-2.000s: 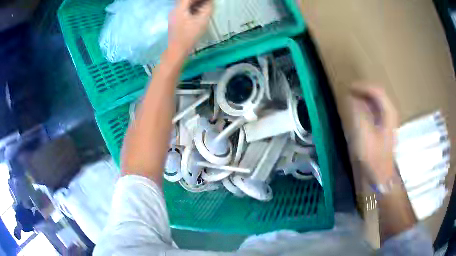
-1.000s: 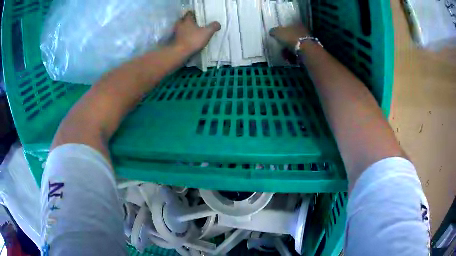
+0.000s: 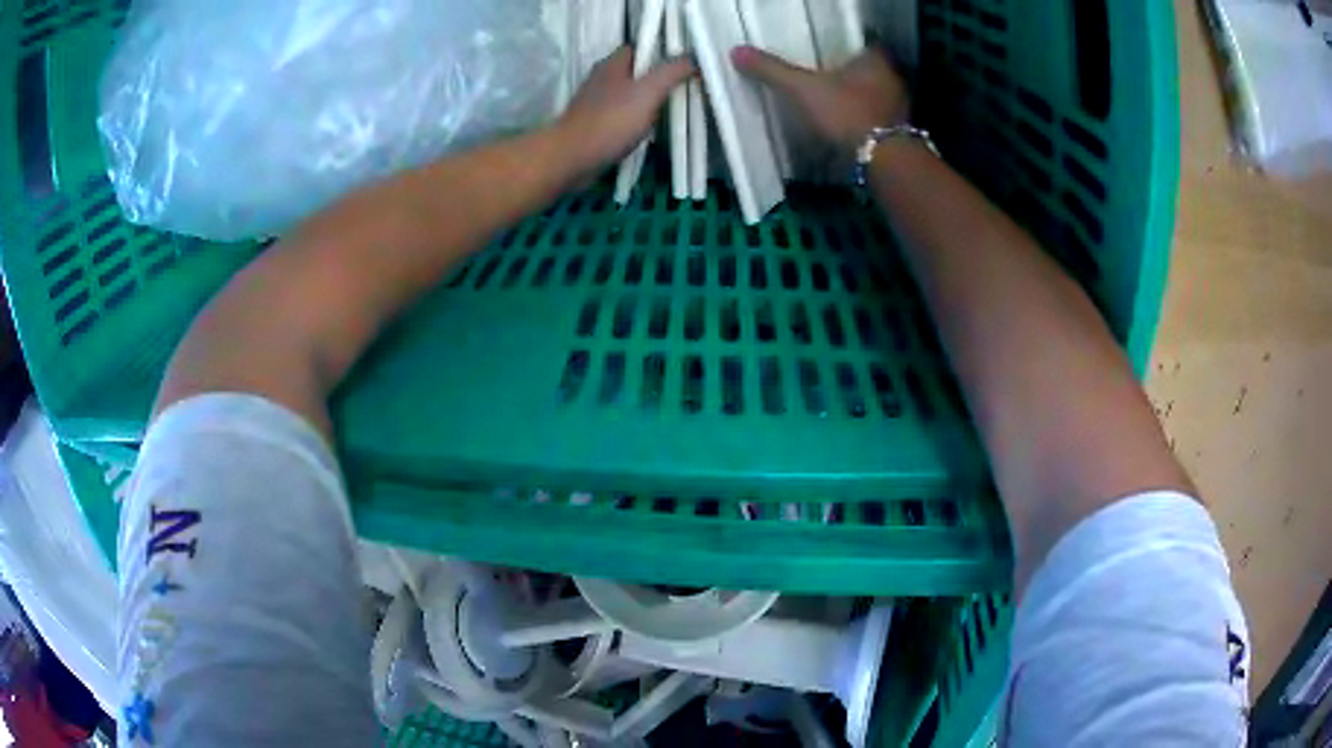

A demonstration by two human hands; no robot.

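White flat arm plates [image 3: 735, 110] stand in a row at the top of the green supply crate [image 3: 687, 482], some now tilted and spread apart. My left hand [image 3: 625, 105] is at the left side of the plates, thumb against them. My right hand [image 3: 833, 95] is at their right side, thumb on a plate and wrist wearing a beaded bracelet. The two hands press a bunch of plates between them. The fingers are partly hidden behind the plates, and the top of the row is cut off by the picture's edge.
A crumpled clear plastic bag [image 3: 329, 110] fills the crate's left part. The nearer crate below holds jumbled white assembled units [image 3: 687, 614]. The brown cardboard bench [image 3: 1242, 292] runs along the right, with white plates [image 3: 1293, 81] at its top.
Both hands were farther apart at the row's ends; they have drawn closer together around the plates. Several plates have shifted and tilted. Two seconds ago the right hand was over the bench.
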